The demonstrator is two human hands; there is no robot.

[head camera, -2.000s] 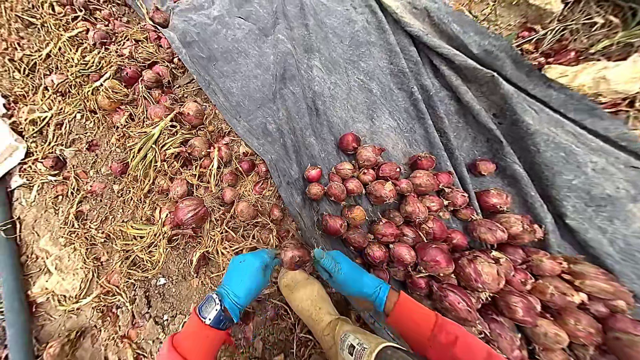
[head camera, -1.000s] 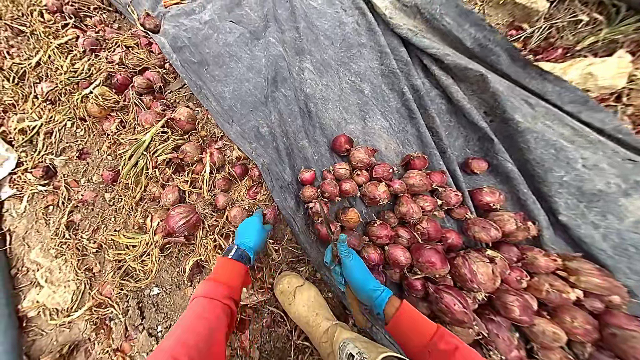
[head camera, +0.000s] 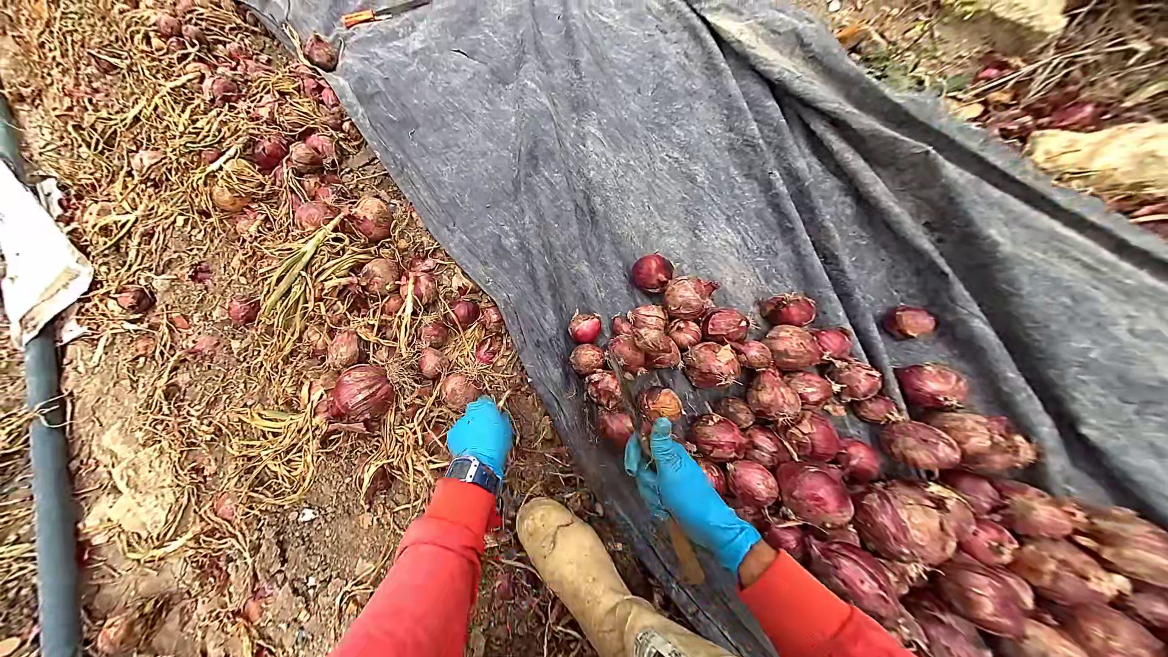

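My left hand (head camera: 481, 436), in a blue glove, reaches down to the ground litter just below a small red onion (head camera: 458, 391); its fingertips are hidden. My right hand (head camera: 689, 493), also gloved, grips a knife whose wooden handle (head camera: 684, 552) shows below the palm. The thin blade (head camera: 628, 397) points up over the near edge of the onion pile. Many red onions (head camera: 815, 493) lie heaped on a grey fabric sheet (head camera: 584, 182). Others, among them a larger red onion (head camera: 362, 392), lie on the soil amid dry leaves.
A rubber boot (head camera: 570, 557) stands between my arms at the sheet's edge. A dark pipe (head camera: 53, 493) and a white sheet piece (head camera: 36, 255) lie at the left. An orange-handled tool (head camera: 365, 16) rests at the sheet's top edge. A pale rock (head camera: 1104, 160) is at the upper right.
Two seconds ago both hands were close together at an onion above the boot. My left hand has since moved away to the onions on the ground, and that onion is no longer between the hands.
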